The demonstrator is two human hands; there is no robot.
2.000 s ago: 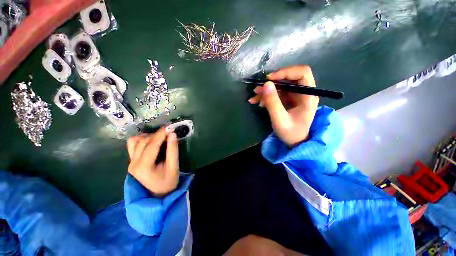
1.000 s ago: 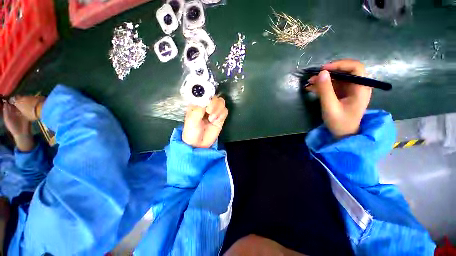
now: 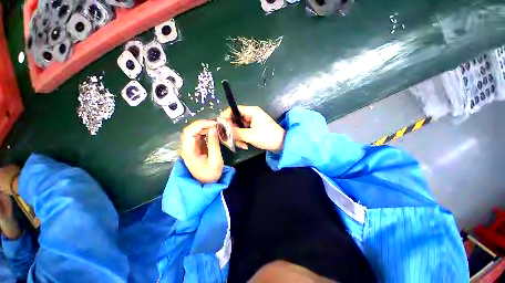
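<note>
My left hand (image 3: 202, 149) holds a lens module (image 3: 225, 134) by its edge, tilted up, near the bench's front edge. My right hand (image 3: 256, 128) touches the same module with its fingers and also holds the black tweezers (image 3: 231, 102), which point up and away from the module. The module's face is partly hidden by the fingers. A scatter of tiny white-violet pieces (image 3: 205, 85) lies just beyond my hands. A small overlapping stack of modules (image 3: 161, 91) lies to the left of it.
A silvery heap of small pieces (image 3: 96, 104) lies left. A gold-brown wire tangle (image 3: 252, 51) lies beyond my hands. A red-pink tray (image 3: 105, 48) heaped with modules stands at the far left. More modules (image 3: 326, 5) lie at the top edge. Another person's blue sleeve (image 3: 66, 215) is at left.
My right hand has come left to my left hand, and the tweezers have swung upward. The module held by my left hand is off the stack and tilted up. The view has also shifted.
</note>
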